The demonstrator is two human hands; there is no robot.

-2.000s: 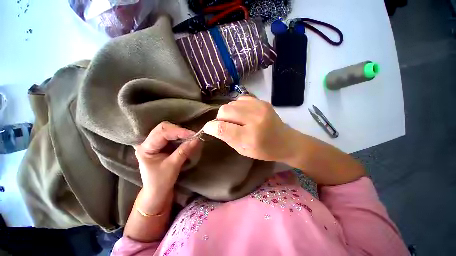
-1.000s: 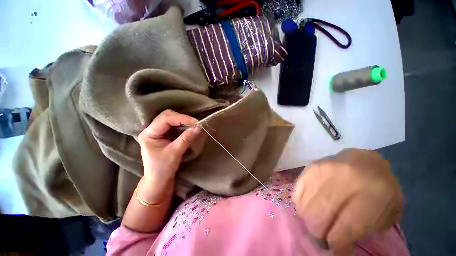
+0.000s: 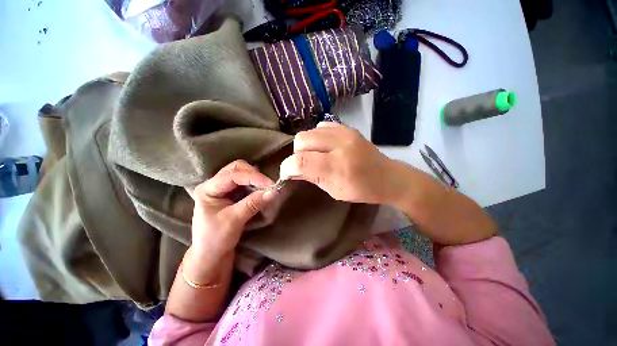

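Note:
A heavy olive-brown garment (image 3: pixel 166 94) lies heaped over the table and my lap. My left hand (image 3: pixel 226 209) pinches the garment's edge between thumb and fingers. My right hand (image 3: pixel 345 165) is closed at the same edge, its fingertips meeting my left fingertips. No needle can be made out at the fingertips, and the thread is not clearly visible. The right fingers hide part of the edge.
A striped maroon bundle (image 3: pixel 314 74) lies beyond my right hand. A black phone (image 3: pixel 396 94), a thread cone (image 3: pixel 477 107) and silver snips (image 3: pixel 438 167) lie to the right. Orange-red-handled scissors (image 3: pixel 318 20) and a plastic bag (image 3: pixel 162 15) are at the far side.
My right hand, low at the right a second ago with thread stretched from the cloth, is back at the garment edge beside my left hand. My left hand still pinches the edge.

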